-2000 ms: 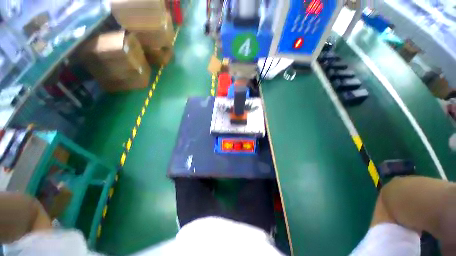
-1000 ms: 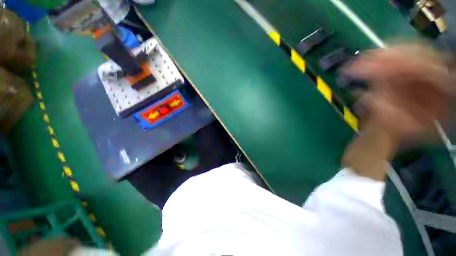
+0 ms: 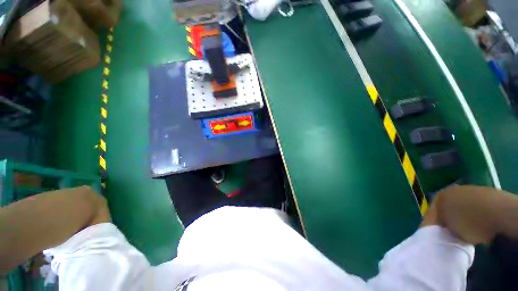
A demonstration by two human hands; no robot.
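Both my hands are out of the picture; only my bare forearms and white sleeves show at the lower left and lower right edges. A dark housing stands tilted in the orange fixture on the white perforated plate. The blue start control, with its red panel and yellow arrows, is at the plate's front. Several dark housings lie on the green belt at the right, beyond the hazard tape. One near my right elbow is partly hidden.
The dark machine table carries the plate. Part of the press head shows above the fixture. A pale rail with yellow-black tape runs along the belt. Cartons are at upper left, a green rack at lower left.
The view has turned and shifted. My right hand, blurred over the housings a second ago, has left the picture. The housing in the fixture looks unchanged.
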